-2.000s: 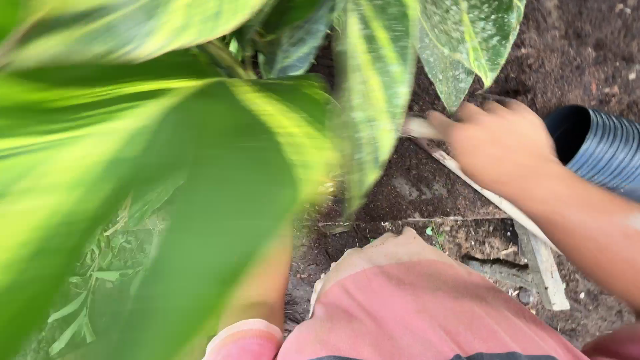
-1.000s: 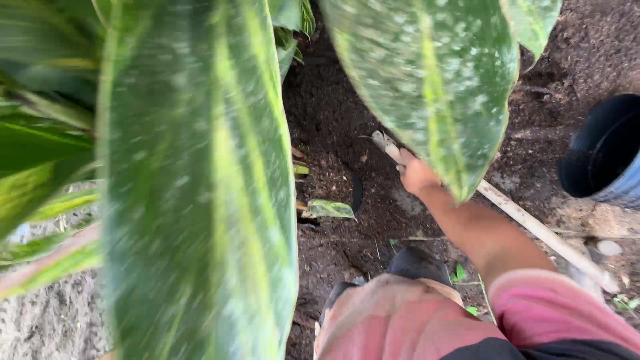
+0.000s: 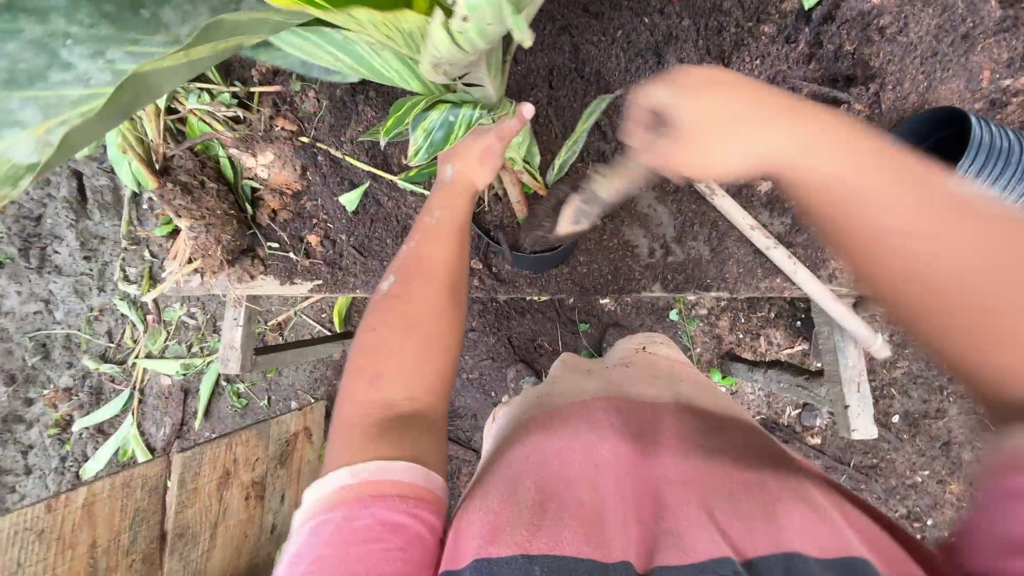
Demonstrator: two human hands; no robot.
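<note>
My left hand (image 3: 480,156) grips the stems of a variegated leafy plant (image 3: 448,124), whose base stands in a black plastic pot (image 3: 542,260). Dark soil (image 3: 540,220) lies in the pot around the stems. Blurred by motion, my right hand (image 3: 680,120) is closed on a short soil-covered tool (image 3: 604,192), held tilted with its pale tip over the pot's right side. The tool's exact kind cannot be told. A wooden stick (image 3: 792,264) lies on the soil below my right forearm.
Ribbed black pots (image 3: 992,156) lie on their side at the right. An uprooted clump with a root ball (image 3: 200,208) sits at the left. A wooden board edge (image 3: 624,298) borders the soil bed. Wooden planks (image 3: 232,488) are at lower left, with cut leaves (image 3: 112,424) above them.
The view has shifted, and the large leaves no longer cover the middle. My left hand, hidden one second ago, now shows on the stems. My right hand is now at the pot with the short tool.
</note>
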